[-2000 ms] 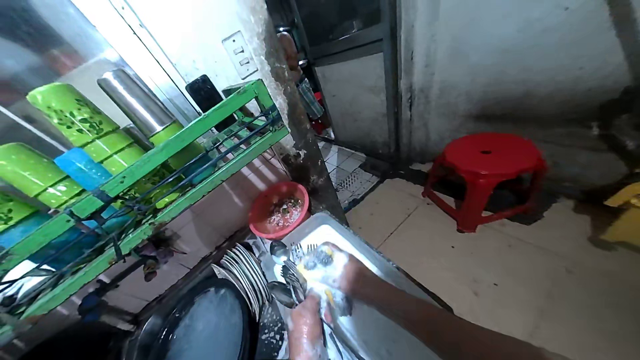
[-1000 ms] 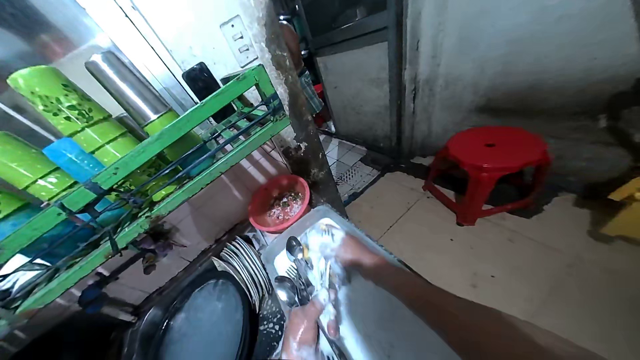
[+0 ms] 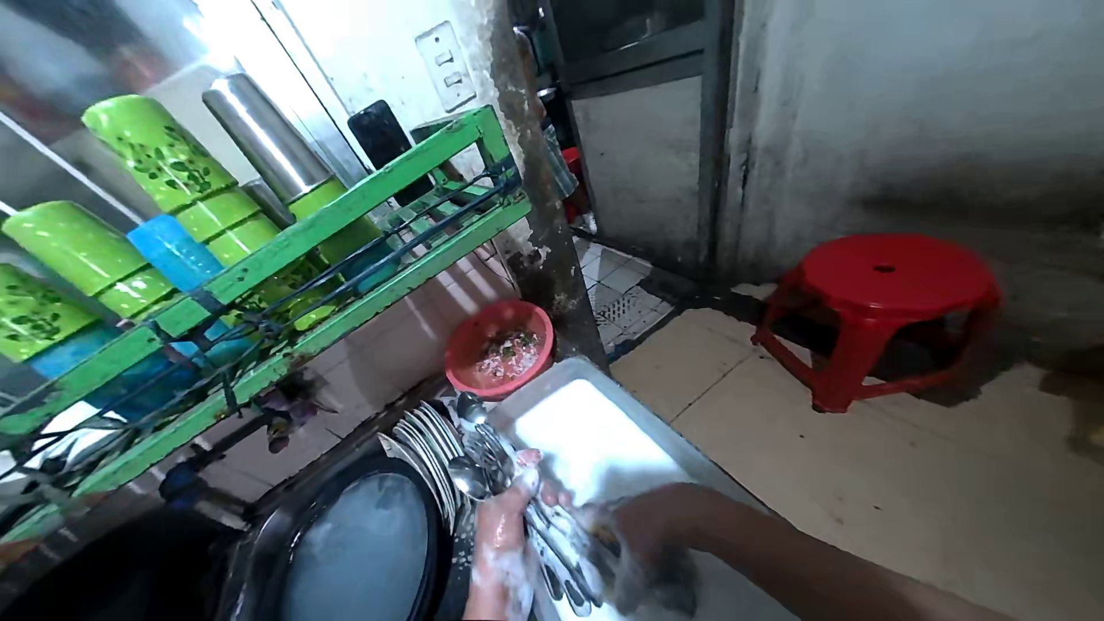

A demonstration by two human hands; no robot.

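My left hand [image 3: 509,526], wet with suds, is closed around a bundle of metal spoons and forks [image 3: 565,552]; the bowls and tines stick out past its fingers at the upper left. My right hand [image 3: 651,539] is at the handle end of the bundle, blurred, with a soapy scrubber partly visible beneath it. Both hands are over a pale rectangular tray [image 3: 621,414]. A stack of plates [image 3: 431,457] stands on edge left of the cutlery, beside a dark round basin [image 3: 362,552] of cloudy water.
A green rack [image 3: 328,224] with green and blue plastic cups [image 3: 164,155] spans the upper left. Beyond the tray sits a red bowl [image 3: 500,349] with food scraps. A red plastic stool [image 3: 880,293] stands on the tiled floor at right, near the wall.
My right hand has moved from the upper end of the cutlery down toward the handles. My left hand keeps holding the bundle.
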